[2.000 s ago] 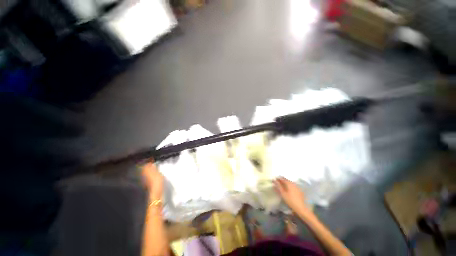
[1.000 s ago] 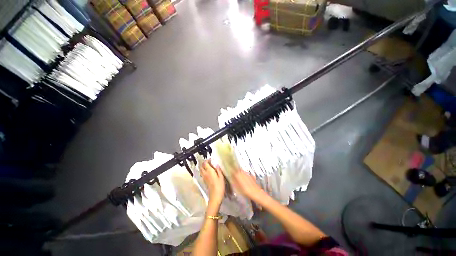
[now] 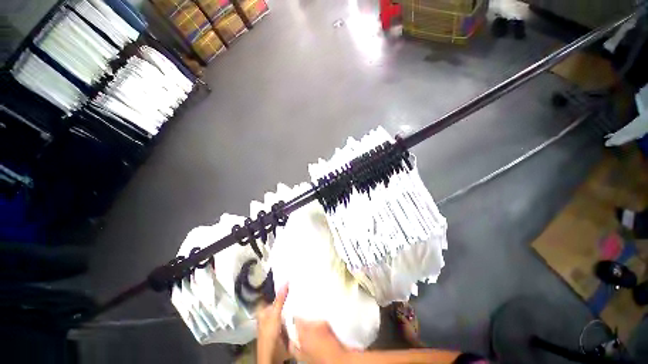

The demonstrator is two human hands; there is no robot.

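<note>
White garments point(image 3: 376, 227) hang in a tight row from black hangers point(image 3: 362, 174) on the metal rail point(image 3: 497, 92). More white garments hang further left, with wider gaps between their hooks. A white garment point(image 3: 305, 256) bulges between the two groups, close to me. A large black hook point(image 3: 250, 283) shows below the rail, off it, beside this garment. My left hand point(image 3: 270, 328) is at the garment's left lower edge, fingers upward. My right hand point(image 3: 316, 341) is against its lower front. Both seem to grip it; some fingertips are hidden.
A rack with white garments point(image 3: 142, 92) stands at the upper left, strapped cartons point(image 3: 199, 32) beyond it. Another strapped carton point(image 3: 444, 20) is at the top. Flattened cardboard point(image 3: 575, 227) lies on the right, with dark items on it. A round dark base point(image 3: 522, 330) is at lower right.
My hands have moved down and slightly left, away from the rail. The white garment between them now bulges forward, and a large black hook has appeared off the rail. The view has shifted slightly.
</note>
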